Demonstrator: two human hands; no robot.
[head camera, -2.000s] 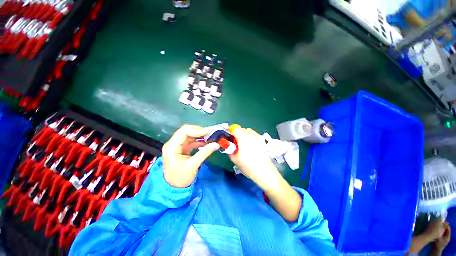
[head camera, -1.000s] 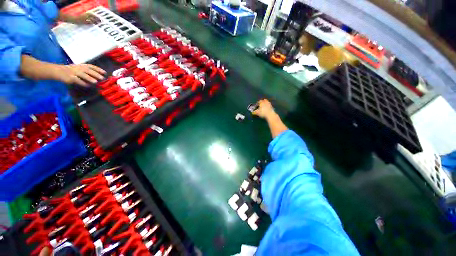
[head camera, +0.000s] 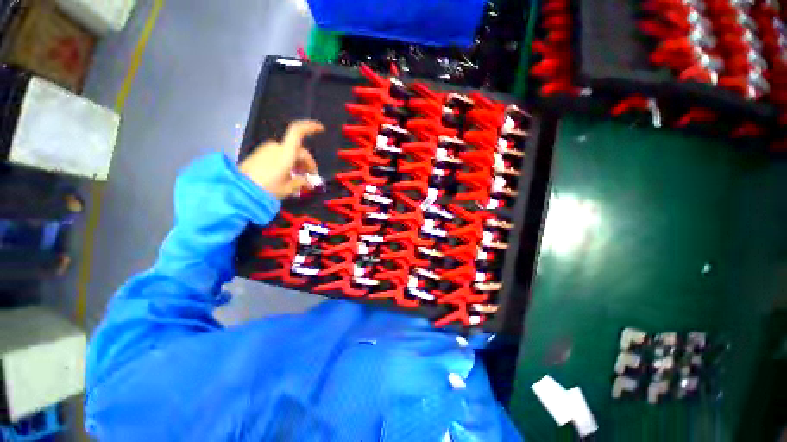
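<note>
My left hand (head camera: 283, 166) is over the left part of a black tray (head camera: 274, 108). A small piece with red and white parts (head camera: 312, 180) shows at its lower fingertips, pinched there as far as the blur shows; its index finger is stretched out. The tray holds rows of red strapped watches (head camera: 418, 177), straps pointing left. A shorter row (head camera: 298, 250) lies at its lower left, below my hand. My right hand is out of the picture.
Small black-and-white modules (head camera: 662, 364) lie in rows on the green mat (head camera: 604, 259), near white paper pieces (head camera: 565, 404). A blue bin (head camera: 401, 19) stands beyond the tray. More red pieces fill another tray (head camera: 617, 43) at upper right. White-topped boxes (head camera: 69, 129) stand at left.
The view has swung left and down over the near tray. My left hand, barely visible at the lower edge before, now shows over the tray. My right hand, stretched across the mat before, has left the picture.
</note>
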